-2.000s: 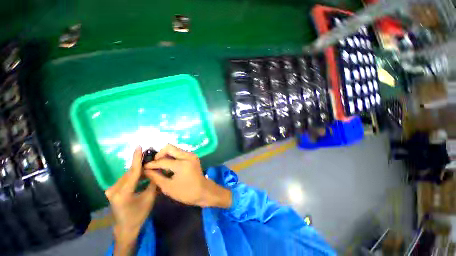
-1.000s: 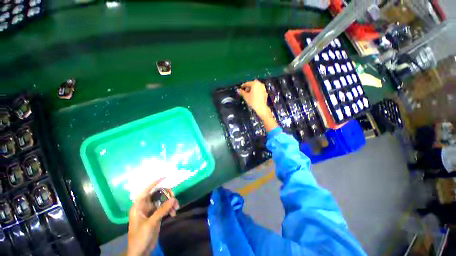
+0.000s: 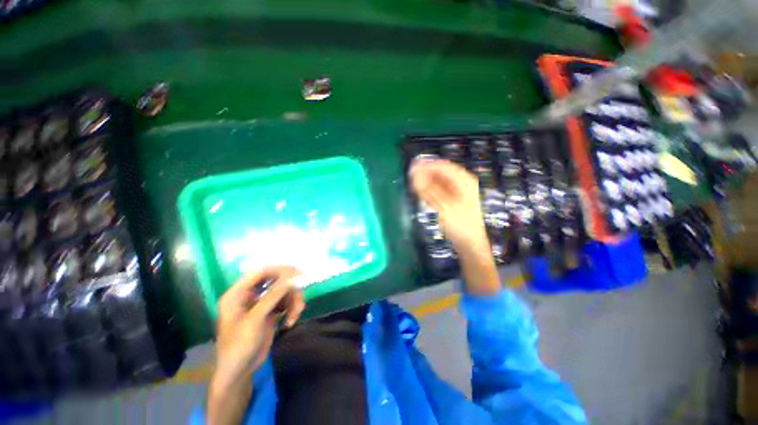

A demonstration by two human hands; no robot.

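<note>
My left hand [image 3: 253, 311] is at the near edge of the green tray [image 3: 191, 220], its fingers closed on a watch housing [image 3: 264, 287], which is mostly hidden by the fingers. My right hand [image 3: 447, 189] is over the left rows of the right blister tray [image 3: 524, 195], fingertips down at its upper left pockets. The frame is blurred, and I cannot tell whether the right fingertips hold a part. Small white flecks lie in the green tray. The left blister tray [image 3: 133, 195] holds gold-rimmed housings in its upper rows.
Two loose housings lie behind the green tray, one at the left [image 3: 153, 99] and one near the middle [image 3: 317, 88]. A red-edged tray [image 3: 587, 178] with white parts stands at the far right, above a blue bin [image 3: 590, 267]. A grey bar crosses the upper right.
The view has shifted, so the trays appear further right and higher. The right hand is still at the upper left pockets of the right tray. The left hand still holds the housing, its fingers more closed.
</note>
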